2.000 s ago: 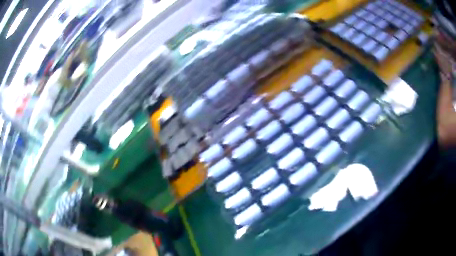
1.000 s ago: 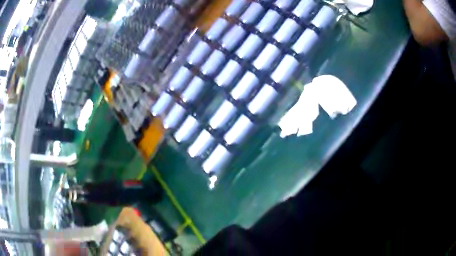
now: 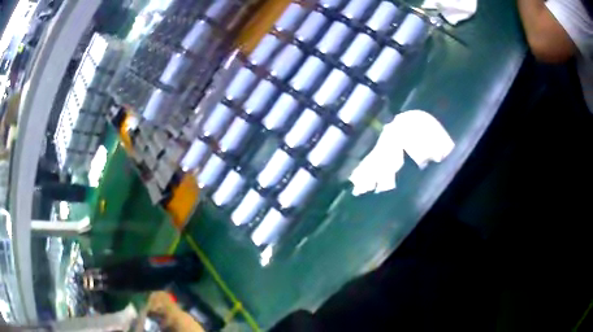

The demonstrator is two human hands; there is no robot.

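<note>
A clear blister tray (image 3: pixel 261 148) lies on the green bench, with rows of pale blue-white housings (image 3: pixel 303 128) in its pockets. At least one pocket towards its near left holds no housing. A crumpled white cloth (image 3: pixel 404 144) lies flat in front of the tray. Neither my left hand nor my right hand can be seen. Dark clothing fills the lower right of the picture.
A black heat gun (image 3: pixel 143 273) with a silver nozzle lies at left, beside tan cardboard (image 3: pixel 174 312). Grey parts (image 3: pixel 155 155) and an orange board (image 3: pixel 184 200) sit behind the tray. Another person's bent arm (image 3: pixel 549 32) with a white sleeve is at upper right.
The view has turned and shifted, bringing the tray and cloth left in the picture; the heat gun now lies lower. The tray, cloth and heat gun keep their places on the bench.
</note>
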